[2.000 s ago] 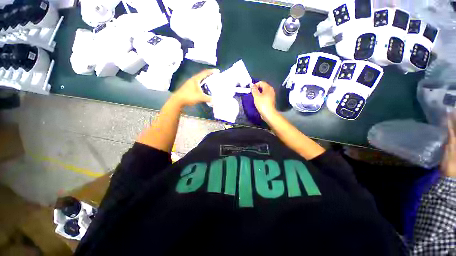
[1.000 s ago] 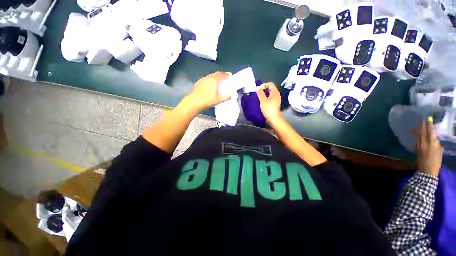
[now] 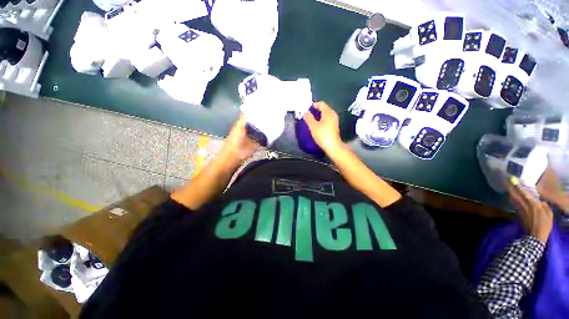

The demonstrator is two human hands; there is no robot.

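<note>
A white security camera (image 3: 267, 107) is held over the bench edge in front of me, its black lens panel at the upper left and its bracket pointing right. My left hand (image 3: 242, 140) grips its lower end from the left. My right hand (image 3: 324, 128) is at the bracket's right side, with a deep purple cloth (image 3: 307, 136) under and beside its fingers. The fingertips of my right hand are partly hidden by the bracket and cloth.
White cameras lie heaped (image 3: 187, 59) at the back left; several stand upright (image 3: 430, 121) at the right. A dispenser bottle (image 3: 357, 50) stands at the back. A co-worker's hand (image 3: 530, 209) holds a bagged camera (image 3: 515, 163) at far right. A cardboard box (image 3: 112, 227) is at lower left.
The held camera has been turned so its lens panel shows at the upper left. My left hand has moved down to its lower end. The co-worker's hands now hold a bagged camera.
</note>
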